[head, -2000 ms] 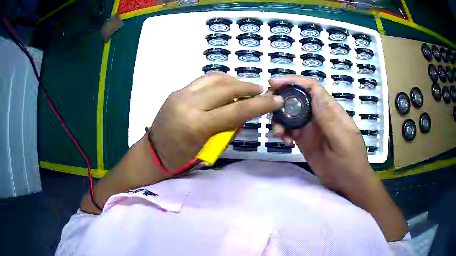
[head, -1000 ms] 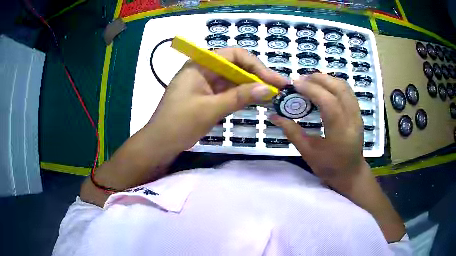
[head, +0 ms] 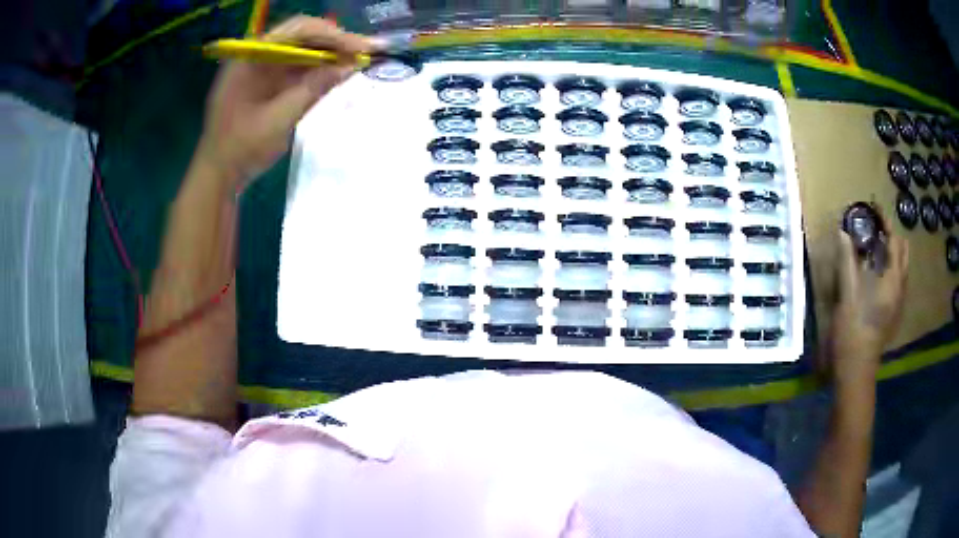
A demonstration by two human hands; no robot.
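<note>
My left hand [head: 263, 100], somewhat blurred, is at the tray's upper left corner, shut on the yellow test probe [head: 279, 50]. A speaker driver [head: 391, 70] is at its fingertips, over the tray edge. The white tray [head: 347, 231] holds rows of speaker drivers standing on edge. My right hand [head: 871, 284] is over the cardboard sheet [head: 831, 137] at right, its fingers around a dark speaker driver [head: 864, 226]; whether more are under the hand is hidden. The red probe lead [head: 195, 317] crosses my left forearm.
More speaker drivers [head: 920, 168] lie in rows at the cardboard's right side. Transparent trays [head: 589, 19] stand at the back. A pale ribbed stack [head: 40, 263] is at far left. Yellow tape [head: 783, 79] marks the green mat.
My hands have parted. The left moved up and left with the probe and a driver; the right moved right onto the cardboard. The four nearer drivers there no longer show separately.
</note>
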